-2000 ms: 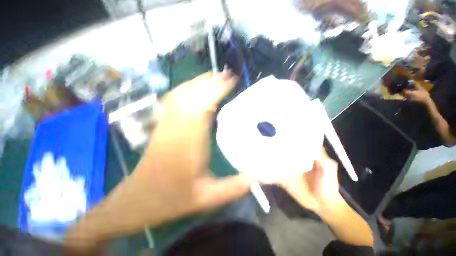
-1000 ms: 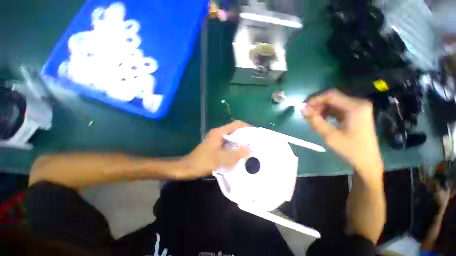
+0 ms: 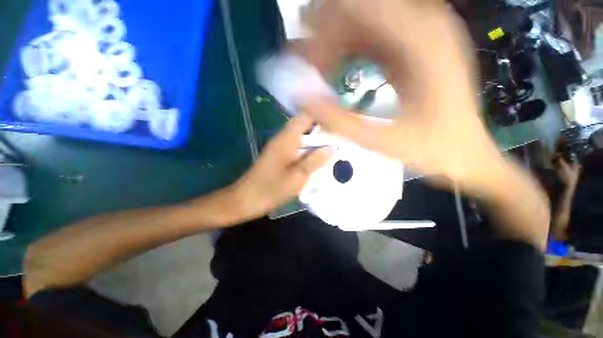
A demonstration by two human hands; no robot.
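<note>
My left hand (image 3: 278, 165) grips the upper left edge of the white round housing (image 3: 363, 198), held at the bench edge before my shirt. Its dark centre hole faces up, and a white strip sticks out to the right. My right hand (image 3: 426, 86) is raised over the housing, close to the camera and blurred. It holds a small white piece (image 3: 291, 82) at its fingertips, perhaps a ring; its exact shape is blurred. The right hand hides part of the housing's top. White rings (image 3: 86, 72) are heaped in the blue tray (image 3: 188, 72) at upper left.
The green bench (image 3: 132, 178) runs across behind the housing. A pale box (image 3: 291, 16) is partly hidden by my right hand. Black modules (image 3: 525, 109) lie at upper right. Part of a white unit (image 3: 10, 191) shows at the left edge. Another person's hand (image 3: 567, 173) is at right.
My right hand has moved left and up from the bench, nearer the camera, and now holds a white piece. My left hand still grips the housing. The view has shifted.
</note>
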